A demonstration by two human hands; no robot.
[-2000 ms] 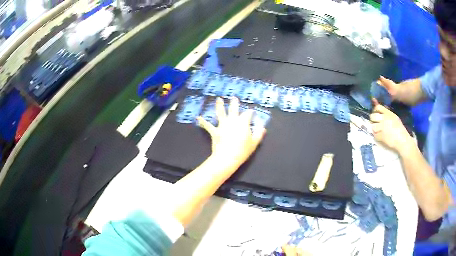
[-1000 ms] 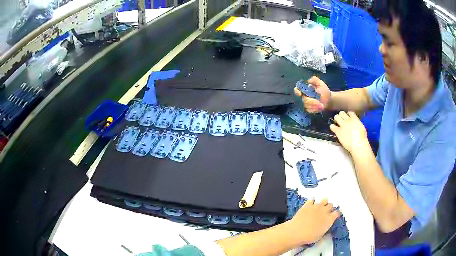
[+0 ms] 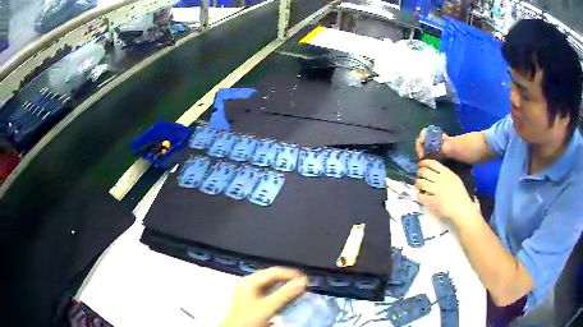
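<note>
My left hand [image 3: 262, 295] is at the bottom centre, in front of the foam stack, its fingers curled. A blurred blue-grey plastic housing [image 3: 308, 310] is at its fingers and appears held; the exact grip is unclear. My right hand is not in view. Finished-looking housings lie in two rows on the black foam sheet [image 3: 300, 223]: a long back row [image 3: 287, 157] and a shorter front row [image 3: 240, 182] at the left. More housings show between the stacked layers.
A yellow-cream handle [image 3: 351, 245] lies on the foam. Loose housings [image 3: 409, 310] and thin scraps lie on the white table [image 3: 147, 281]. A small blue bin [image 3: 160, 145] is at the left by the conveyor. A co-worker [image 3: 537, 172] at the right holds a housing.
My left hand first left the front row, then reached the loose housings at the right, and is now back at bottom centre beside a blurred housing. The view has shifted.
</note>
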